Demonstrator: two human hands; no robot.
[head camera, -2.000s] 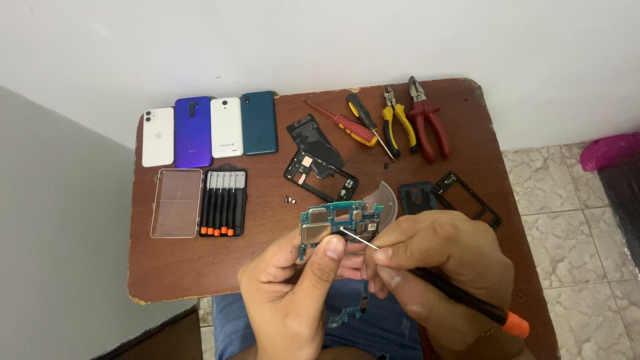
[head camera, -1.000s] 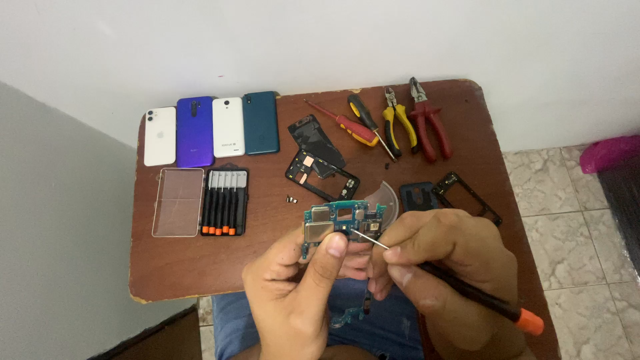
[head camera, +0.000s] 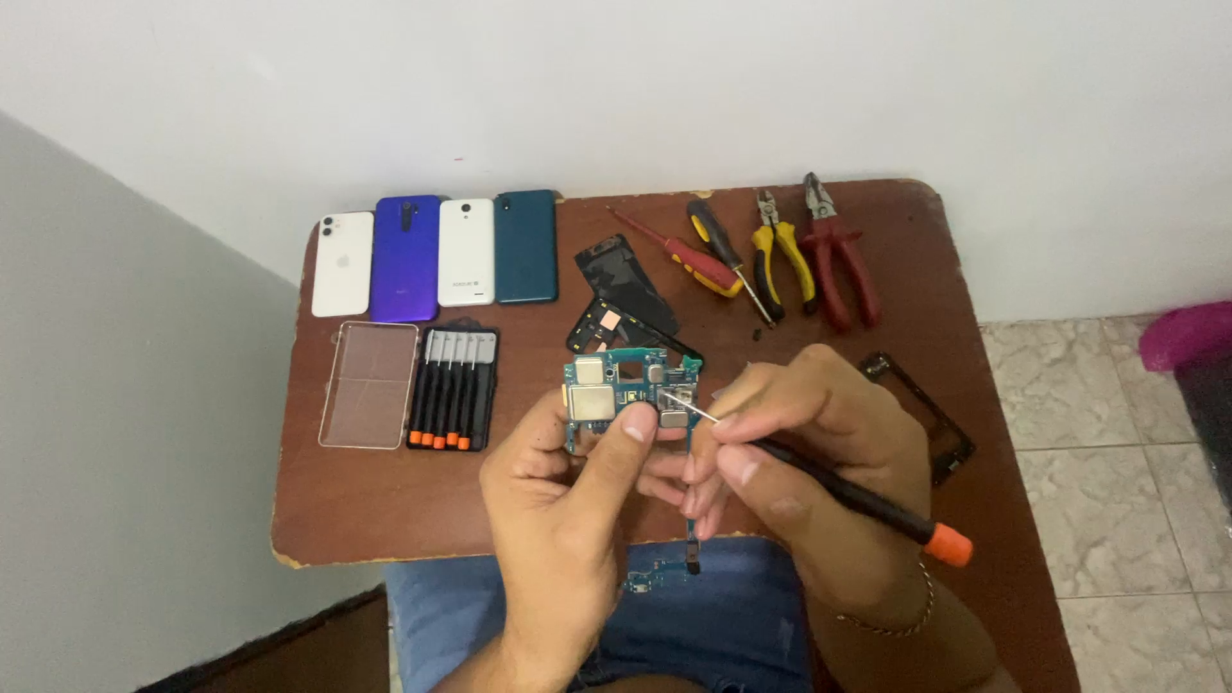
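My left hand (head camera: 568, 491) holds a blue-green phone circuit board (head camera: 635, 375), the thumb pressing on its lower edge. Metal shields cover parts of the board, and a flex cable (head camera: 692, 525) with a small lower board (head camera: 643, 580) hangs down from it. In my right hand (head camera: 818, 452) is a black precision screwdriver (head camera: 847, 489) with an orange end cap, held slantwise between thumb and fingers. Its thin tip lies at the right part of the board; whether it touches cannot be told. Behind the board, a black phone mid-frame (head camera: 608, 325) is partly hidden.
Across the wooden table (head camera: 385, 520) lie several phones (head camera: 406, 260), a screwdriver set (head camera: 452, 390) beside its clear lid (head camera: 369, 385), a dark phone screen (head camera: 628, 279), a red screwdriver (head camera: 688, 258), a yellow-black screwdriver (head camera: 727, 248), yellow-black cutters (head camera: 784, 260), red pliers (head camera: 839, 260) and another black frame (head camera: 924, 414).
The board in my left hand has risen a little and covers more of the black mid-frame. The screwdriver tip has moved from beside my left thumb to further right on the board.
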